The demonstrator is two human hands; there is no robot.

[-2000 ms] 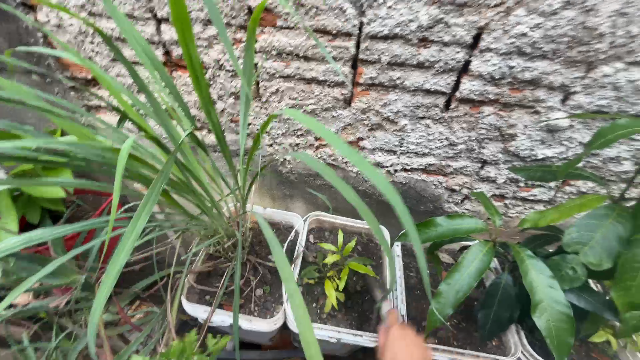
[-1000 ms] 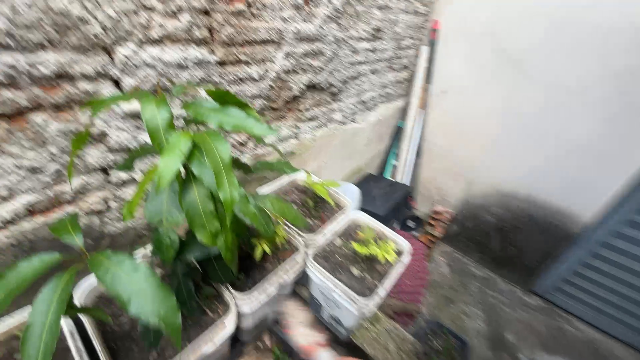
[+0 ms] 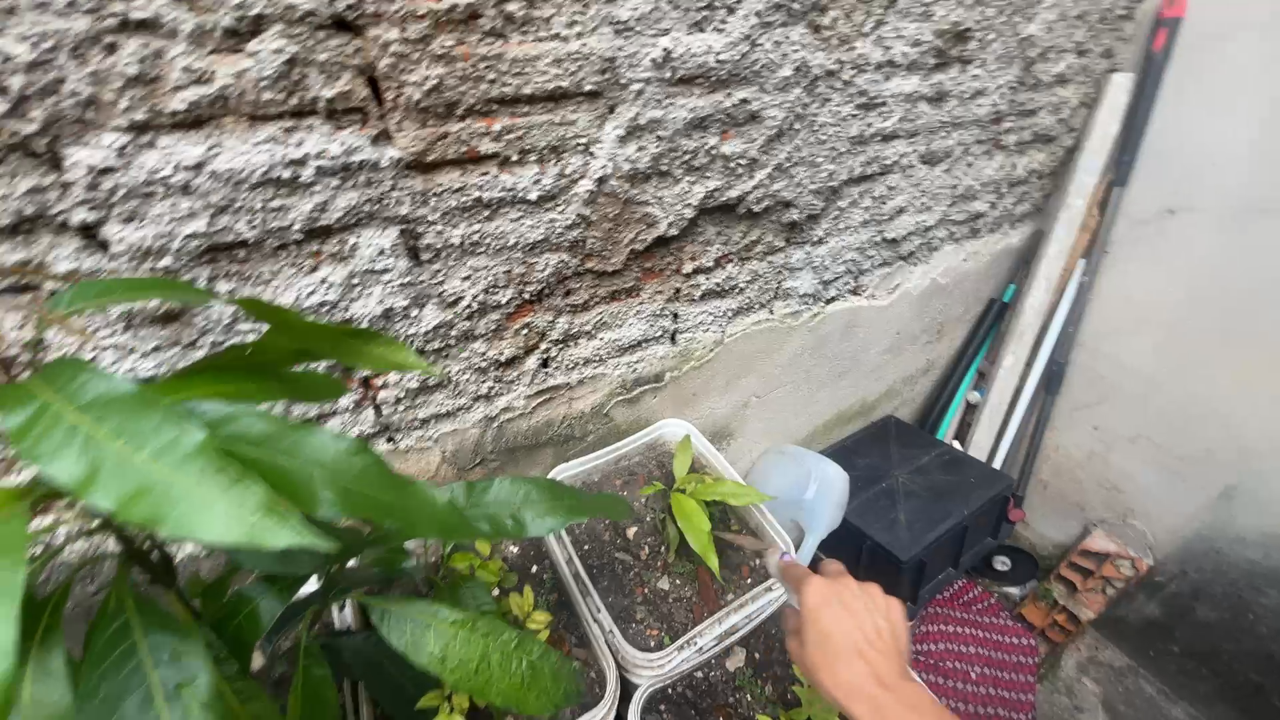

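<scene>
My right hand (image 3: 850, 630) reaches in from the lower right, its fingers closed on the handle of a translucent plastic scoop or cut-open jug (image 3: 800, 495). The scoop is at the right rim of a white rectangular planter (image 3: 572, 550), between it and a black crate. A young plant with light green leaves (image 3: 692, 510) grows in the planter's dark soil. My fingertips are close to the planter's right corner. My left hand is not in view.
Large-leaved plants (image 3: 300, 460) cover the lower left. A rough wall (image 3: 500, 200) stands behind. To the right are a black plastic crate (image 3: 910, 490), leaning poles (image 3: 1050, 280), a broken hollow brick (image 3: 1095, 575) and red patterned cloth (image 3: 975, 650).
The view has swung right along the planters to the corner. My right hand, low and blurred before, now shows plainly by the far planter, holding the translucent scoop.
</scene>
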